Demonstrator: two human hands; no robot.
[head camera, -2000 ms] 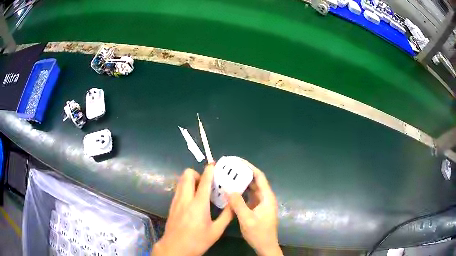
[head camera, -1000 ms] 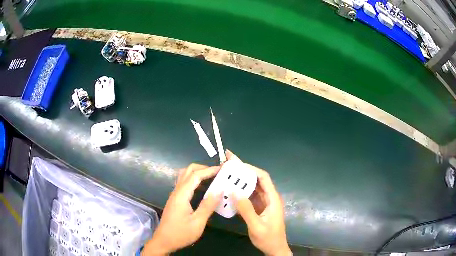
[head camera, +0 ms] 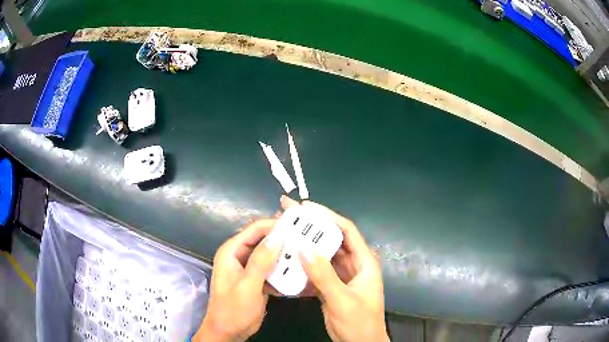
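A white socket adapter [head camera: 304, 248] with dark slots on its face is held between both hands at the bench's front edge. My left hand [head camera: 244, 277] grips its left side, thumb on the face. My right hand [head camera: 347, 280] grips its right side, thumb on the face. The fingers under the adapter are partly hidden. Just beyond it, a thin pointed stick [head camera: 296, 162] and a flatter white-handled pointed tool [head camera: 277, 167] lie side by side on the dark green bench [head camera: 414, 200].
At left are white adapters [head camera: 144, 165], an inner assembly [head camera: 112, 125], a cluster of exposed assemblies [head camera: 167, 53], a blue parts bin [head camera: 45, 107] and a black mat [head camera: 20, 73]. A lined crate [head camera: 57, 234] of adapters stands front left. A cable [head camera: 534, 304] lies front right.
The adapter has turned slightly in my hands and both hands still hold it. The head view has shifted, so the bench items sit higher in the picture.
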